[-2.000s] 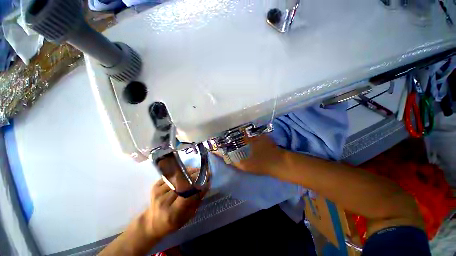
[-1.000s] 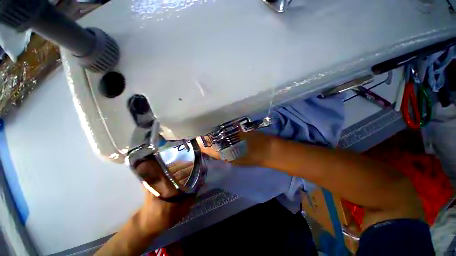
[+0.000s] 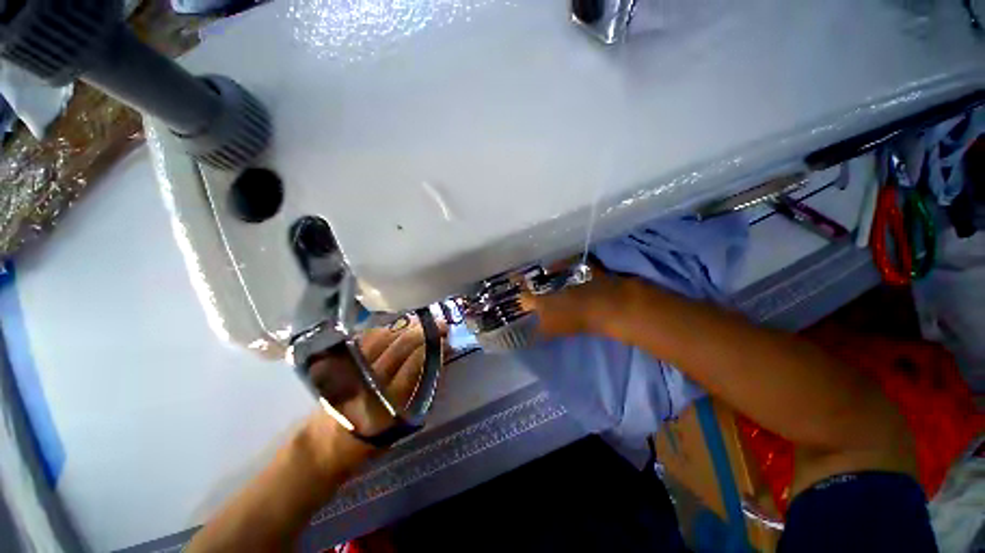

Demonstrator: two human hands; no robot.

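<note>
Light blue fabric [image 3: 621, 378] hangs in loose folds over the table's front edge, and more of it lies behind my right forearm. The white sewing machine head [image 3: 432, 140] covers the upper middle. My left hand [image 3: 373, 378] is at its left end, partly hidden behind the shiny take-up guard [image 3: 430, 378], fingers towards the needle area. My right hand [image 3: 562, 308] is beside the ribbed grey knob [image 3: 506, 329], its fingers hidden behind the chrome fittings and the machine head. Whether either hand grips the fabric cannot be seen.
Red-orange and green-handled scissors [image 3: 894, 232] hang at the table's right end. Thin snips [image 3: 812, 219] lie on the table behind the machine arm. A grey ribbed lamp arm [image 3: 178, 97] crosses the upper left. A red bag [image 3: 907, 394] and a cardboard box [image 3: 691, 454] are below right.
The camera view has shifted slightly. My left hand now shows more of its back and fingers behind the guard. The fabric has shifted right, baring more of the ruler-marked edge.
</note>
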